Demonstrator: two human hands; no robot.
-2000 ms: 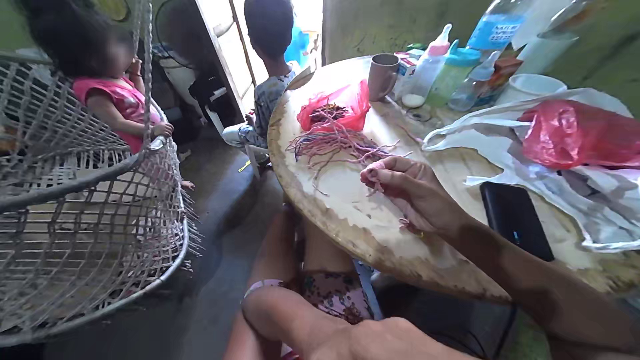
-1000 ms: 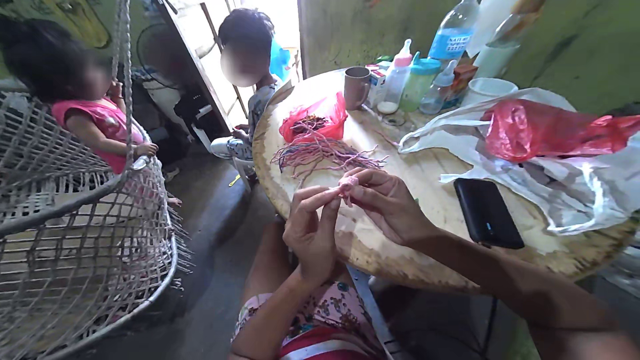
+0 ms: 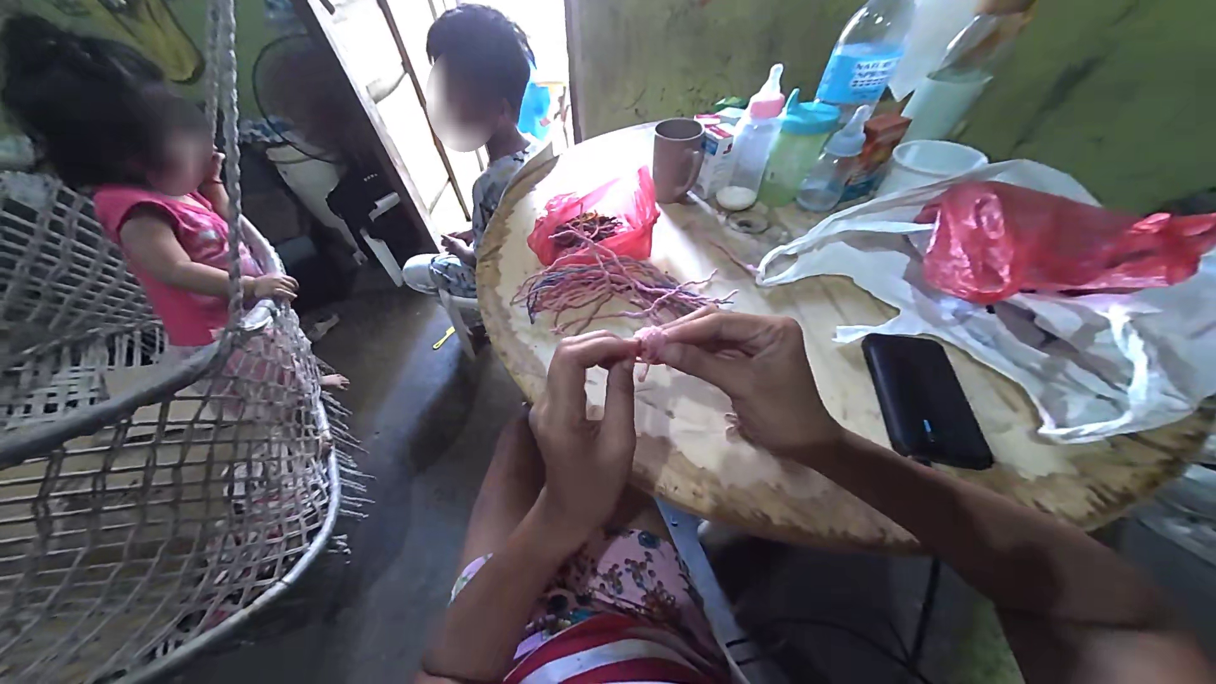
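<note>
Between my fingertips, over the near edge of the round wooden table (image 3: 703, 494), is a small pink bundle of yarn or cord (image 3: 650, 344). My left hand (image 3: 589, 408) pinches its left side with thumb and forefinger. My right hand (image 3: 750, 370) pinches its right side, the fingertips of both hands nearly touching. Just beyond them lies a loose heap of pink and purple yarn strands (image 3: 608, 290). Behind the heap sits an open red plastic bag (image 3: 638, 223) with darker strands inside.
Right of the yarn lie a black power bank or phone (image 3: 926, 399) with a cable and a white plastic bag (image 3: 855, 275) under a red one (image 3: 1064, 242). A mug (image 3: 677, 160) and several bottles stand behind. A person sits in a net swing (image 3: 332, 475), another beyond the table.
Two seconds ago my left hand was low, near my lap; it has since come up to meet my right hand at the pink piece. The person beyond the table has turned the head.
</note>
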